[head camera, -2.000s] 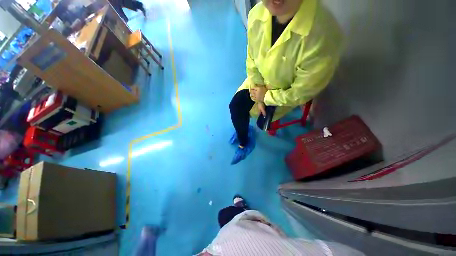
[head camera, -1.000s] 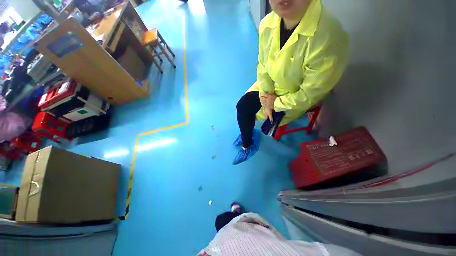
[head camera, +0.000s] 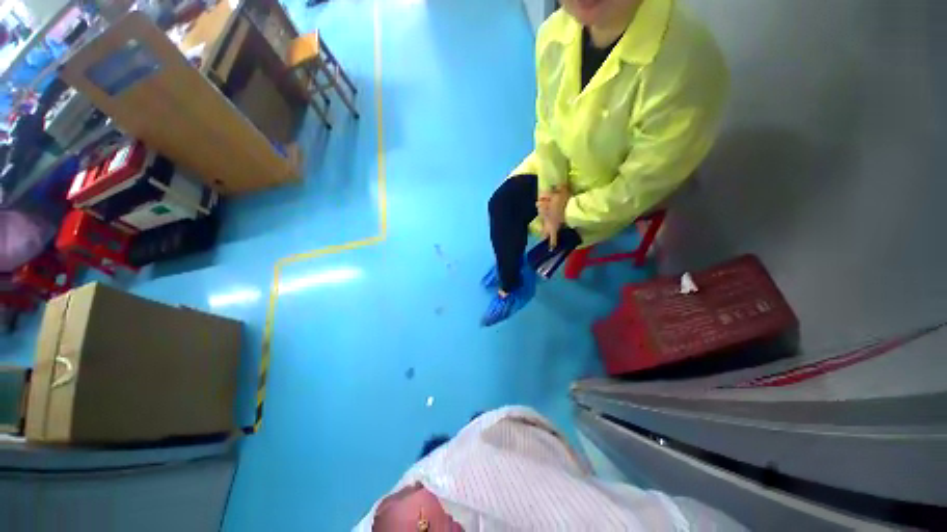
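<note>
Neither of my hands shows in the head view. My striped white smock (head camera: 519, 473) fills the bottom middle, with a pink-red patch of clothing (head camera: 410, 511) at its left. In front of me a person in a yellow-green smock (head camera: 633, 125) sits on a red stool (head camera: 613, 249). Their hands rest together at the lap and hold a dark flat object that looks like a smartphone (head camera: 550, 256). Blue shoe covers (head camera: 509, 301) are on their feet.
A red box (head camera: 701, 317) with a white scrap stands right, by the grey wall. A carton (head camera: 145, 364) is at the lower left. A wooden desk (head camera: 187, 109), a wooden stool (head camera: 312, 64) and stacked red-topped cases (head camera: 140, 197) stand upper left. Yellow tape (head camera: 382, 156) marks the blue floor.
The scene has shifted slightly upward in view, and more of my smock and the pink-red clothing shows. My dark shoe has gone from sight. The seated person keeps nearly the same pose.
</note>
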